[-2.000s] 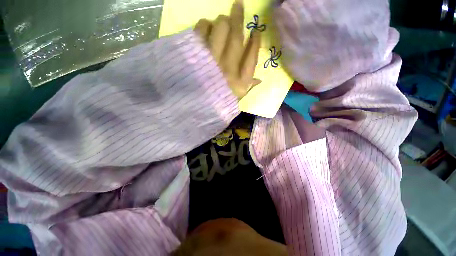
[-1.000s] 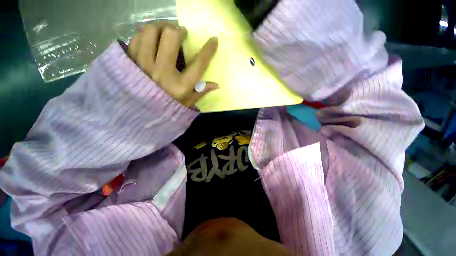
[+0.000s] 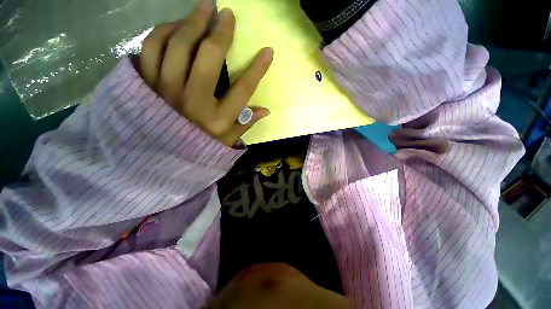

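The yellow paper (image 3: 290, 102) lies in front of me, its upper end cut off by the picture's top edge. One small dark-blue looped mark (image 3: 318, 76) shows on its right part. My left hand (image 3: 202, 75) lies at the paper's left edge with fingers spread. A white marker cap (image 3: 244, 115) is tucked between its thumb and palm, its round ribbed end showing. My right hand is beyond the top edge; only its black cuff (image 3: 344, 18) and striped sleeve show, the sleeve covering the paper's right side. No marker pen is visible.
A glossy plastic-wrapped board (image 3: 66, 54) lies at upper left, partly behind my left hand and sleeve. A light-blue piece (image 3: 380, 135) shows below the right sleeve. A small reddish-brown framed item (image 3: 524, 196) is at the right edge.
The two pinwheel marks seen earlier are out of view; one small looped mark shows now. My left hand has moved left from across the paper to its edge, and the cap has come into sight.
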